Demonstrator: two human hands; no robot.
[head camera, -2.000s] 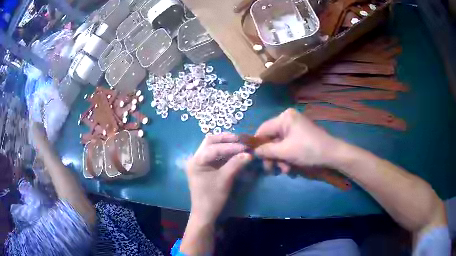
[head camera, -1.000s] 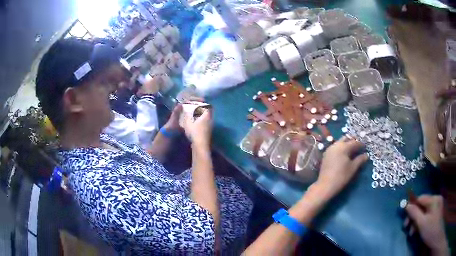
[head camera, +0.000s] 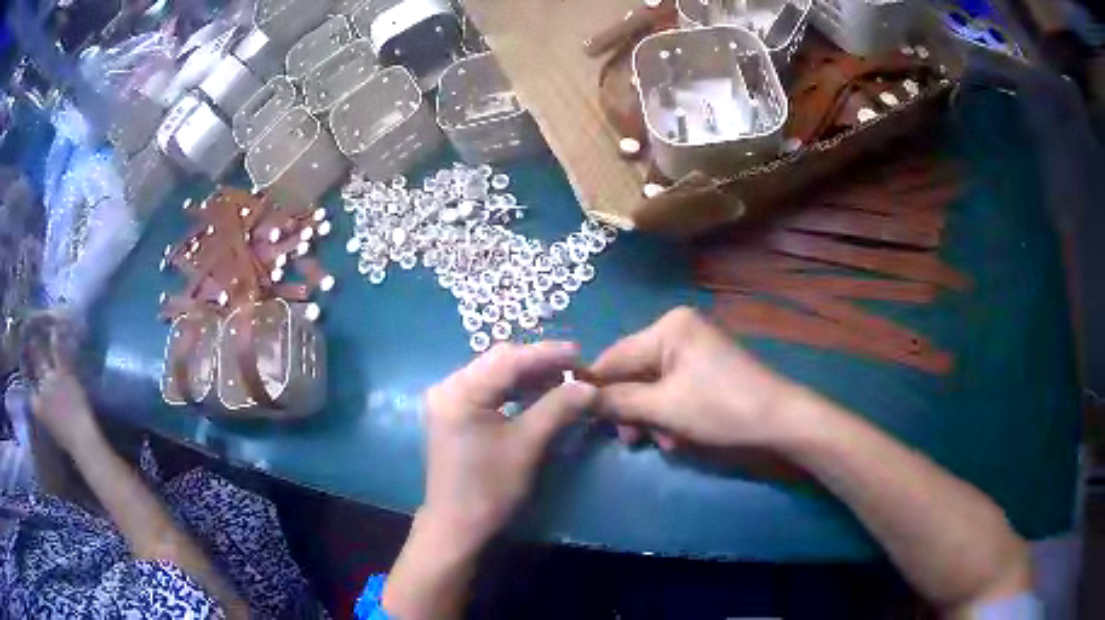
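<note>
My left hand (head camera: 491, 424) pinches a small white button fastener (head camera: 571, 378) in front of me, just below the fastener pile. My right hand (head camera: 697, 385) meets it fingertip to fingertip and grips a brown strap; only a bit of its end shows between the fingers, and the rest is mostly hidden by my right hand. I cannot tell whether the fastener sits in the strap's hole. The loose pile of white fasteners (head camera: 497, 260) lies beyond my hands. Bare brown straps (head camera: 848, 260) lie fanned at the right.
Finished straps (head camera: 236, 248) lie heaped at left above two boxes with handles (head camera: 269, 357). Rows of grey-beige boxes (head camera: 376, 121) stand behind. A cardboard carton (head camera: 691, 206) holds boxes and straps at the back right. A neighbour's arm (head camera: 103, 454) is at far left.
The view swung left to the neighbour and back. A second ago my left hand was at the fastener pile, apart from my right; now both hands are together with a white fastener between them.
</note>
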